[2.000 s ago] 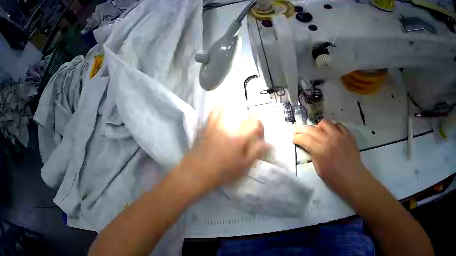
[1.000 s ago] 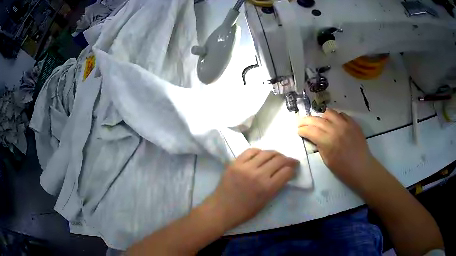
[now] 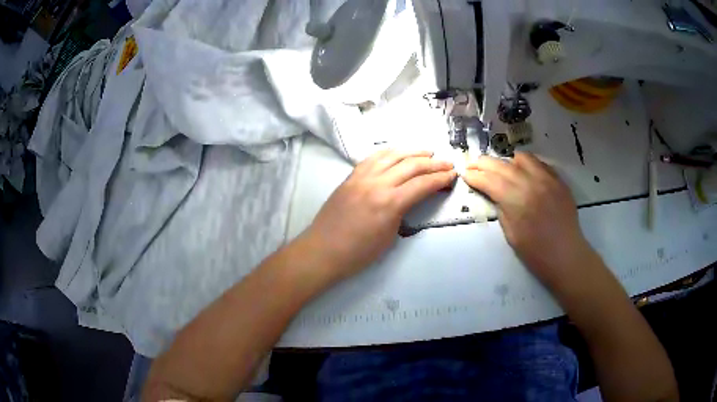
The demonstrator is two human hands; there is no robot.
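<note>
The pale grey-white garment [image 3: 224, 177] lies heaped left of the sewing machine [image 3: 613, 55], and part of it runs into the lamp's glare at the needle. My left hand [image 3: 377, 196] is just left of and in front of the presser foot [image 3: 465, 135], fingers together, fingertips on the garment's edge. My right hand [image 3: 531, 192] is just right of it, fingers bent, its fingertips almost touching the left ones at the same edge. Glare and my fingers hide most of the cloth there and the needle point.
The grey lamp [image 3: 346, 47] hangs low, left of the machine head. An orange-yellow roll [image 3: 586, 94] is under the machine arm. A thin white stick [image 3: 652, 184] and a dark reddish tool [image 3: 685, 160] lie at the right. A ruler scale [image 3: 393, 306] runs along the table's front.
My left hand has moved up and forward to the presser foot. The cloth panel that lay in front of the needle has gone from there. The view has shifted closer to the table front.
</note>
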